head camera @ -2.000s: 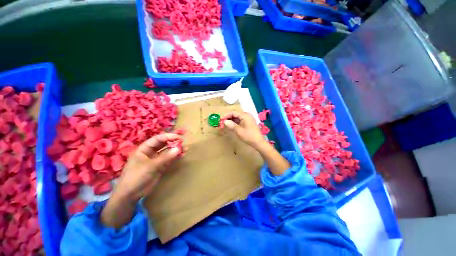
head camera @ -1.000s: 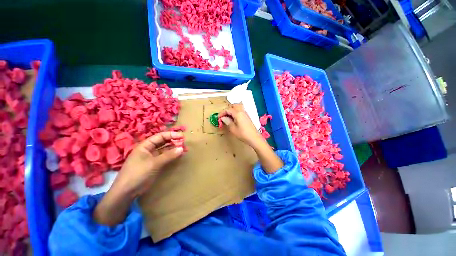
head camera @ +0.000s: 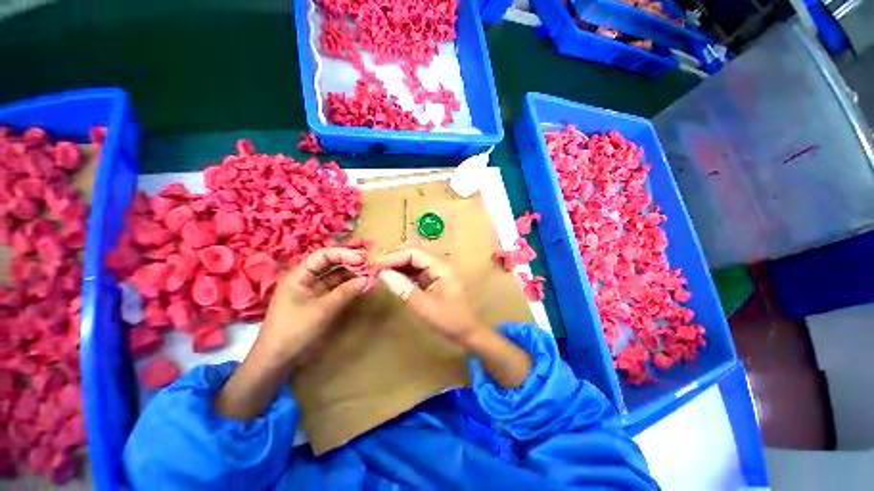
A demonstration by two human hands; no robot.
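Observation:
My left hand [head camera: 311, 292] and my right hand [head camera: 428, 292] meet above the cardboard work board [head camera: 383, 355]. My left fingers hold a small pink-red part [head camera: 369, 275]. My right fingertips touch it or a second small piece; the fingers hide which. The green dish [head camera: 430, 226] sits on the board, just beyond my right hand. A pile of pink-red cup-shaped parts [head camera: 213, 259] lies left of the board, with smaller parts [head camera: 287, 197] on its far side.
The left tray [head camera: 113, 211], far tray [head camera: 407, 144] and right tray [head camera: 628, 403] hold pink-red pieces. A white bottle or wad [head camera: 471, 175] lies at the board's far right corner. Several joined pieces [head camera: 520, 254] lie by the right tray. A translucent grey bin [head camera: 767, 153] stands further right.
My right hand has moved from the green dish back and left to my left hand. The green dish is now uncovered. The whole view has shifted slightly.

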